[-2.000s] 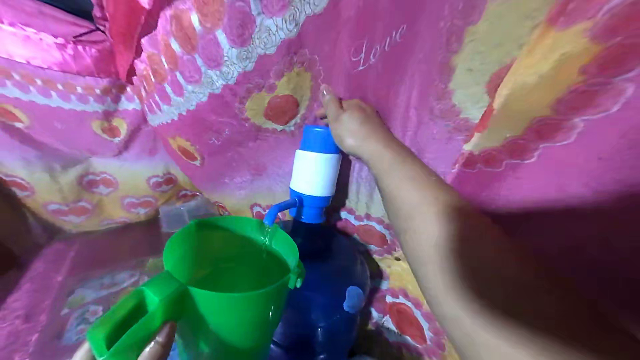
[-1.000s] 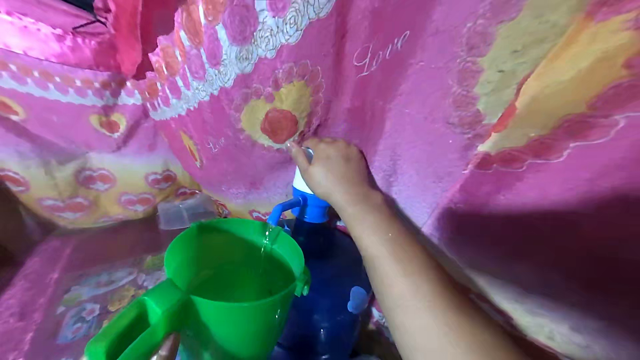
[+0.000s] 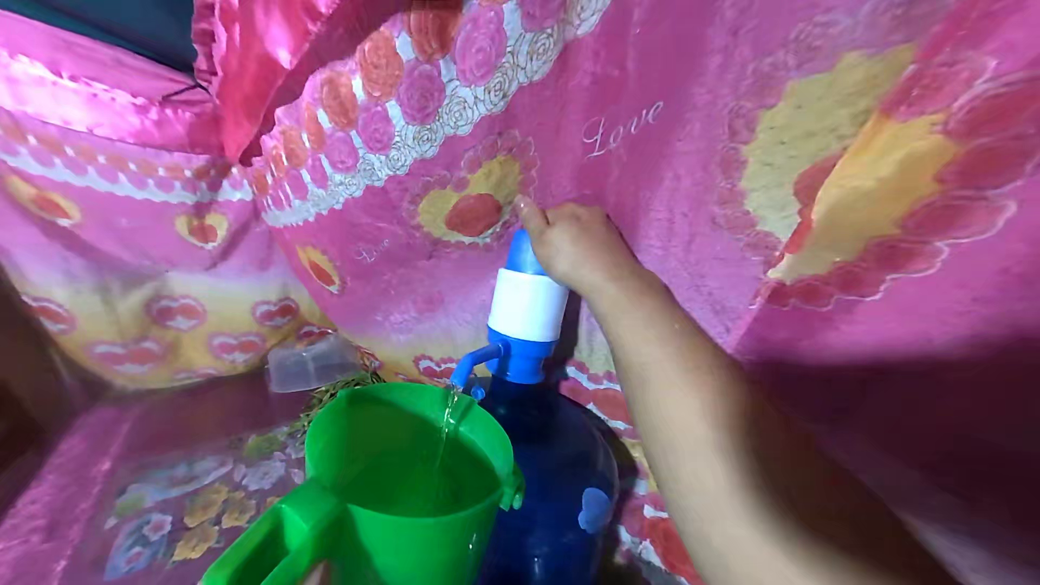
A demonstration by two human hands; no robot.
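Water runs from the spout of a blue and white manual water pump [image 3: 528, 309] into a green plastic pitcher [image 3: 414, 528]. The pump stands upright on the neck of a large dark blue water jug [image 3: 544, 479]. My right hand [image 3: 581, 244] rests on the blue top of the pump, with its thumb extended; part of the top is hidden by the hand. At the bottom edge only a little of my left hand [image 3: 317, 574] shows, at the pitcher's handle, which it holds below the spout.
Pink printed cloth [image 3: 650, 187] with hearts and roses hangs close behind the jug. To the left, a clear plastic container [image 3: 313, 364] lies near a bundle of thin green stems [image 3: 329, 400] on a surface with a floral cover [image 3: 203, 496].
My right hand went down over the pump top, and the pump top now stands higher again with the hand on it. Water runs in all frames.
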